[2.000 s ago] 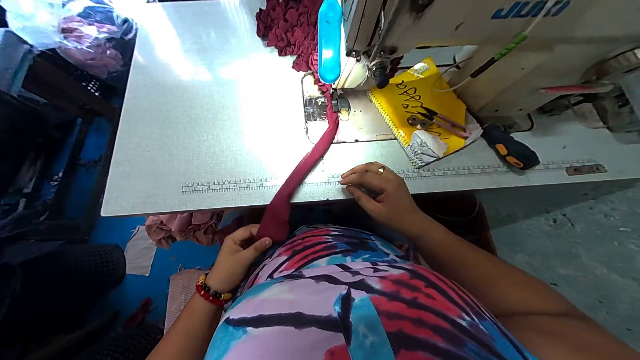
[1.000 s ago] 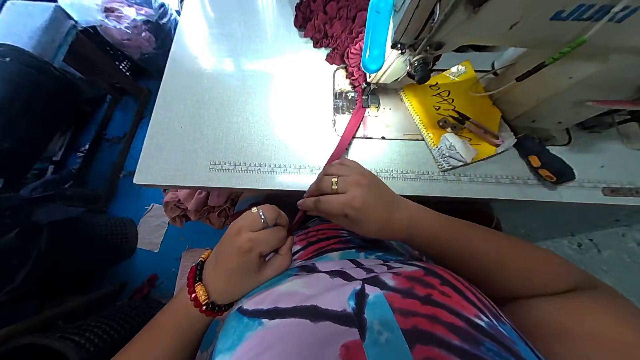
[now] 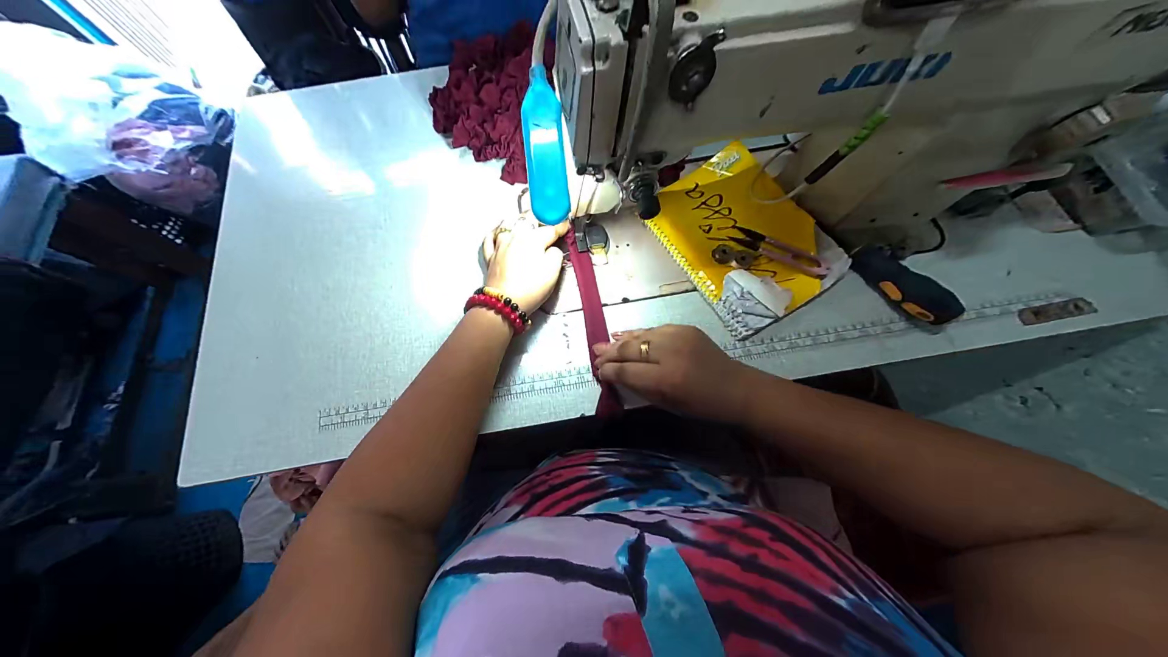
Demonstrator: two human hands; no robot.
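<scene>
A maroon fabric strip [image 3: 589, 306] runs from under the presser foot of a Juki sewing machine [image 3: 776, 100] down over the table's front edge. My left hand [image 3: 525, 260] lies beside the needle area, its fingertips at the strip's upper end; whether it grips the cloth is hard to see. My right hand [image 3: 666, 365] pinches the strip near the front edge. Behind the needle lies a gathered, ruffled heap of maroon fabric [image 3: 488, 100]. A light blue lamp or holder [image 3: 546, 151] hangs in front of the machine head and hides part of the needle area.
Right of the needle lie a yellow spiral notebook [image 3: 730, 210], thread snips [image 3: 785, 251] and a dark-handled tool with orange patches [image 3: 908, 287]. A printed ruler scale [image 3: 547, 385] follows the front edge of the white table [image 3: 301, 274]. Bagged cloth [image 3: 160, 146] stands at the left.
My left hand has moved from the strip below the table edge up beside the needle. My right hand remains on the strip near the edge. The view has shifted.
</scene>
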